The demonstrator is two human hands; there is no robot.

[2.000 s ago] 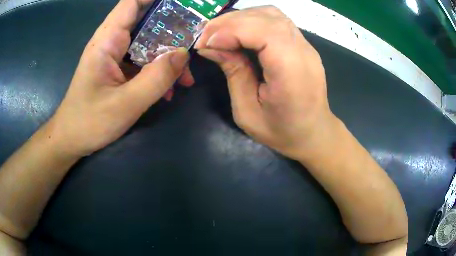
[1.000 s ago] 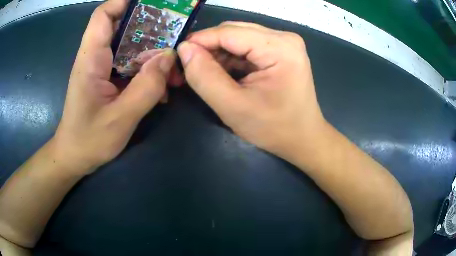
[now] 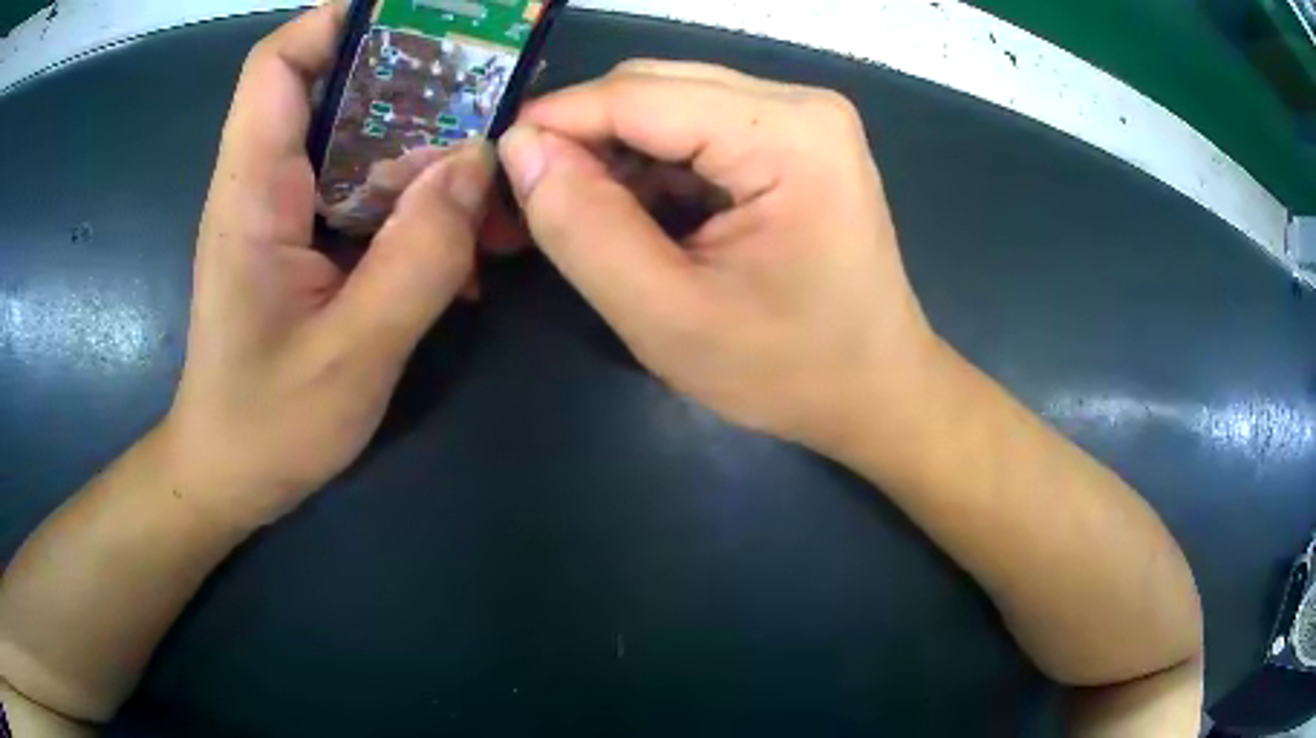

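Observation:
A black handheld unit (image 3: 419, 101) is at the top left of centre, its far end cut off by the frame edge. Inside its rim lies a shiny brownish film (image 3: 411, 90) with small green marks, with the green end of the circuit board (image 3: 459, 18) beyond it. My left hand (image 3: 303, 274) holds the unit, thumb on the near right corner of the film. My right hand (image 3: 722, 231) has thumb and forefinger pinched together at the unit's right edge. Whether something tiny is between these fingertips cannot be told.
The dark glossy worktop (image 3: 505, 548) lies under both forearms. A chipped white rail (image 3: 1068, 123) curves along its far side, with a green surface (image 3: 1212, 87) beyond. A black and grey object (image 3: 1299, 620) is cut off at the right edge.
The unit and my left hand have moved left, and the unit has turned more upright. My right hand has followed left and turned, its thumb now laid along the forefinger at the unit's edge.

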